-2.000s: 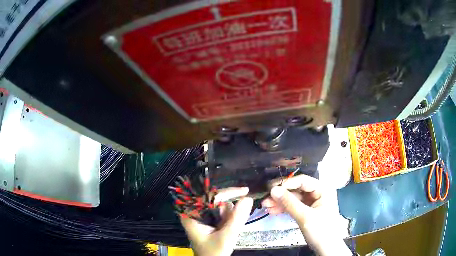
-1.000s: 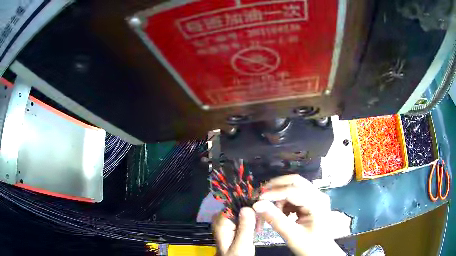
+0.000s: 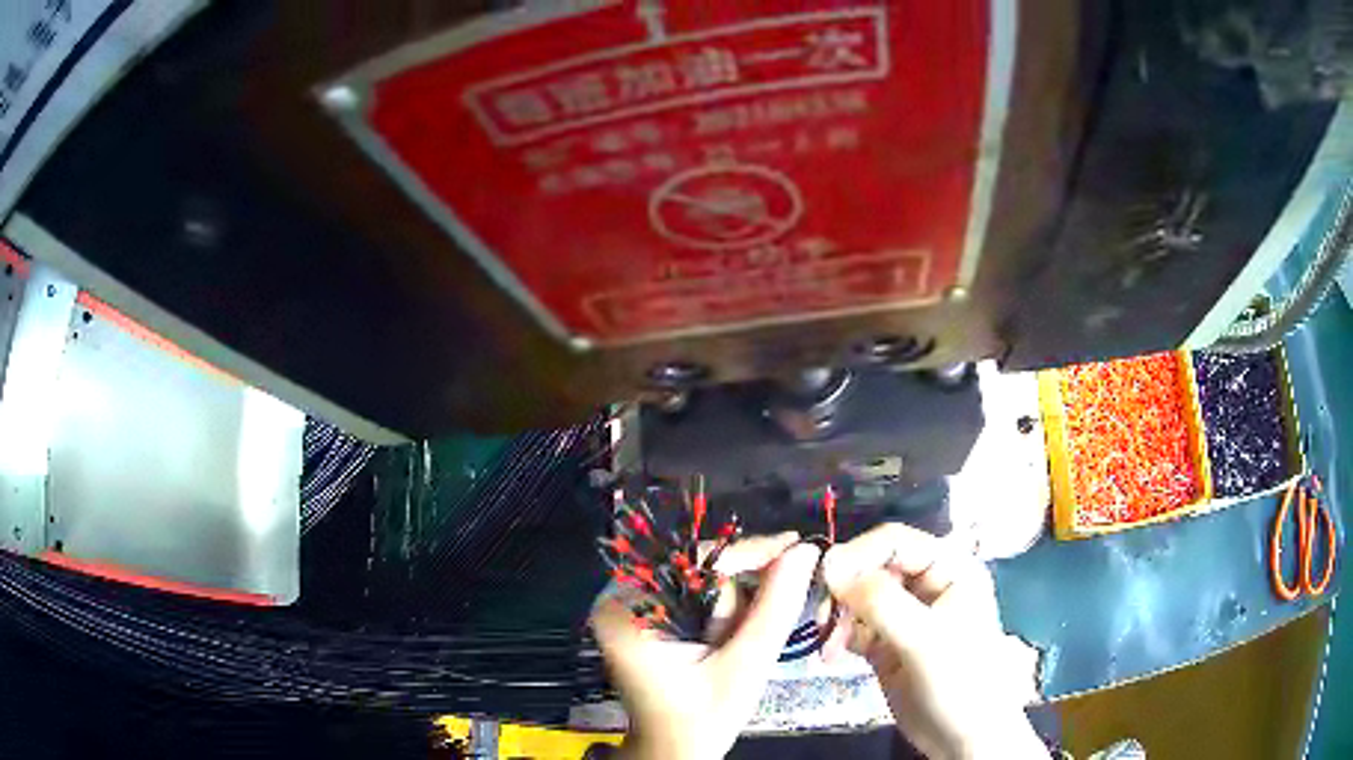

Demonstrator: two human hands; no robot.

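My left hand holds a fistful of black cable leads whose fanned ends carry orange-red sleeves. My right hand pinches a single lead beside it, and the left thumb and forefinger reach to the same spot. A red sleeve stands upright on that lead's end, just before the dark die block. The fingertips nearly touch and hide part of the lead. The terminal crimping press, with its red plate, fills the upper view.
The red sleeve box and black sleeve box stand at right, with orange-handled scissors beside them. A long black cable bundle lies at left below a pale metal chute. A grey ribbed conduit curves at far right.
A second ago the hands were together at the fistful. Now the left hand with the bunch is further left, and the right hand holds one sleeved lead apart from it.
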